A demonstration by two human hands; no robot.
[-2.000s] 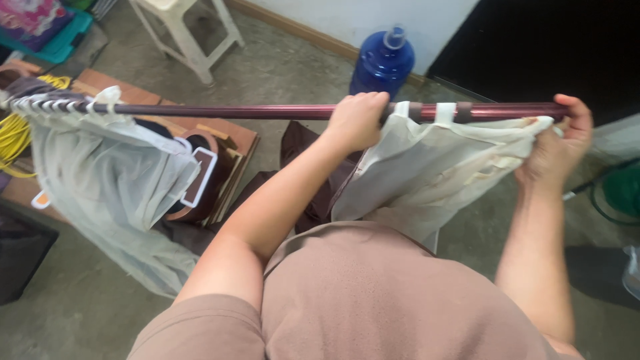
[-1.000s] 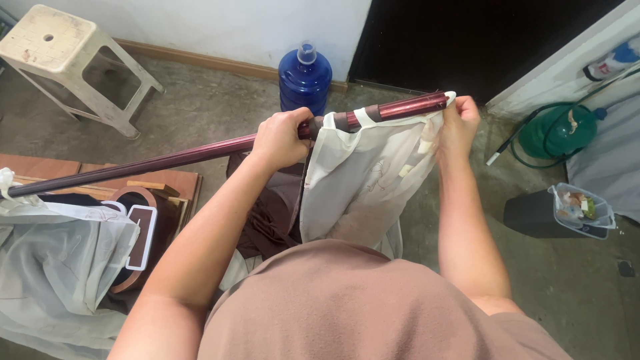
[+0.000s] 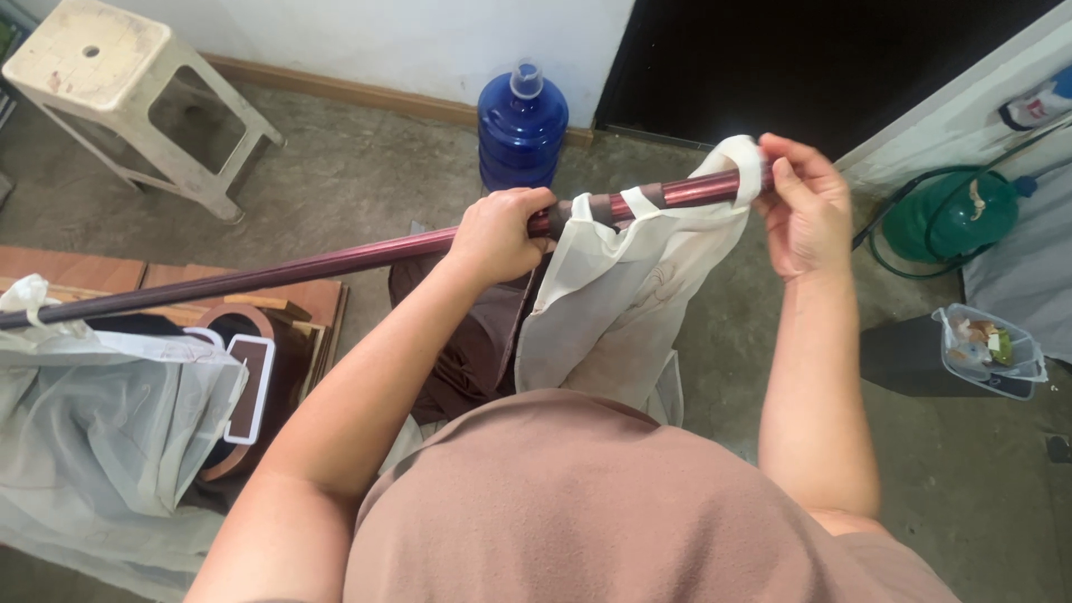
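Observation:
My left hand [image 3: 502, 234] grips a dark red metal curtain rod [image 3: 368, 255] near its right part, beside brown fabric loops. My right hand [image 3: 804, 205] is at the rod's right end, its fingers closed on a white fabric loop that goes around the rod. From this end hangs a sheer white curtain [image 3: 603, 310], with more white loops around the rod between my hands. A dark brown curtain [image 3: 469, 335] hangs below my left hand. Another sheer white curtain [image 3: 100, 419] hangs from the rod's left part.
A white plastic stool [image 3: 126, 92] stands at the upper left. A blue water bottle [image 3: 523, 126] stands by the wall near the rod. Wooden boards [image 3: 176, 280] lie at the left. On the right are a green tank [image 3: 955, 213] with a hose and a bin [image 3: 904, 356] holding trash.
The white loop at the rod's right end now sits around the rod; one second ago it was at the tip, by my right hand. The view has shifted to the right since two seconds ago.

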